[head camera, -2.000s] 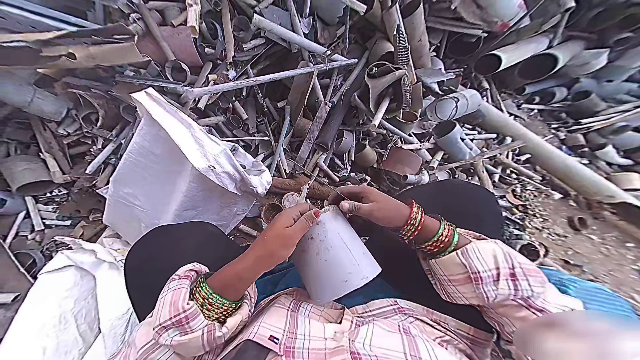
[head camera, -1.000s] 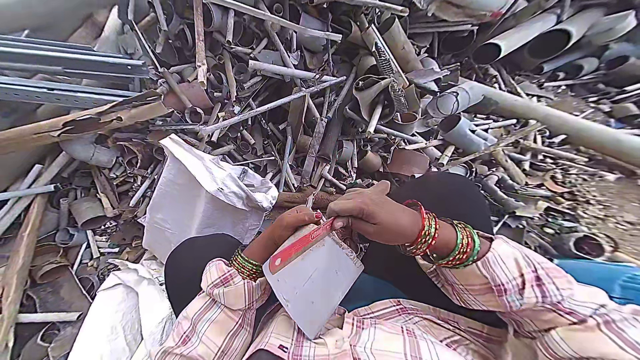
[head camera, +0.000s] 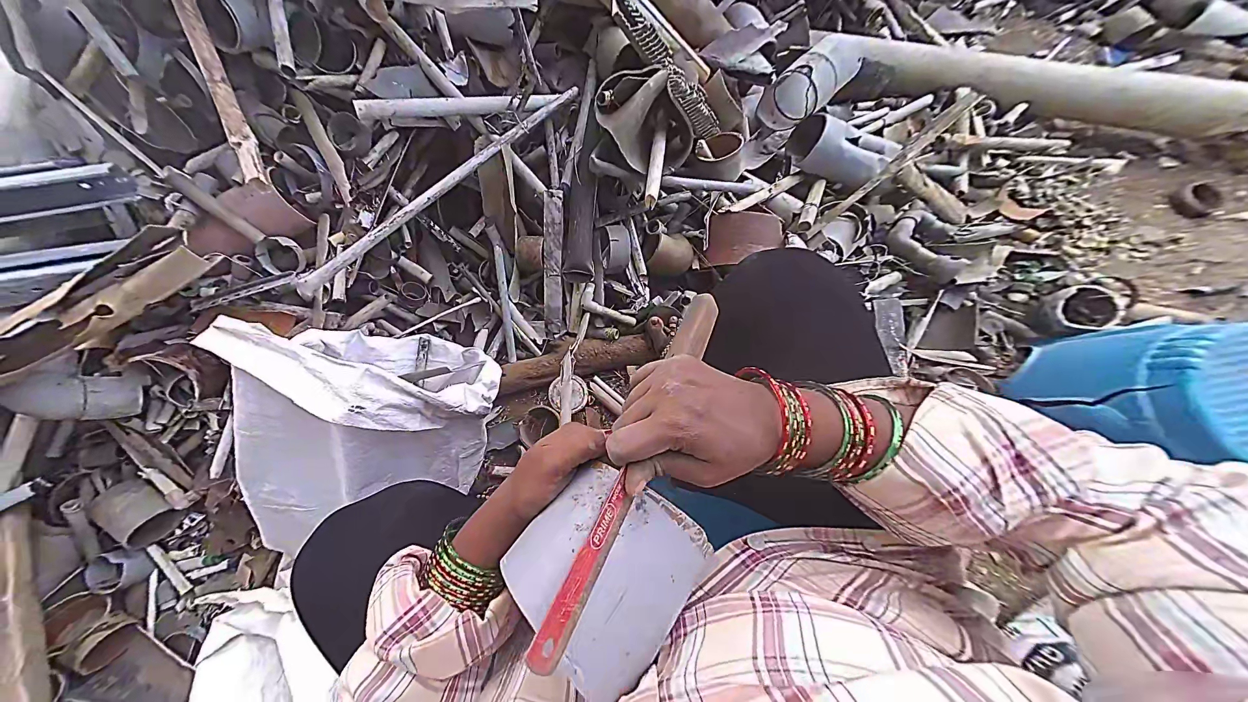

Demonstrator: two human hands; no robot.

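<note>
My right hand [head camera: 692,419] is closed around a flat red tool [head camera: 590,565], like a hacksaw blade with a hole in its end and a maker's name, Prime. A tan rod-like piece [head camera: 694,327], perhaps its handle, sticks out above the fist. The red strip slants down over a white plastic pipe piece [head camera: 643,575] between my knees. My left hand [head camera: 561,463] grips the upper edge of that piece, touching my right fingers. Just above the left hand is a small round whitish disc [head camera: 568,394]. The fingers hide where the tool meets the rim.
A heap of broken pipes and fittings spreads ahead and left. A white woven sack [head camera: 361,448] lies by my left knee. A long grey pipe [head camera: 1024,88] crosses the upper right. A cracked blue plastic object [head camera: 1141,380] is at right, metal profiles [head camera: 63,224] at far left.
The red tool, not clearly seen two seconds ago, lay across the pipe piece one second ago and now points more steeply down. My right fist has turned, with the tan piece now showing above it.
</note>
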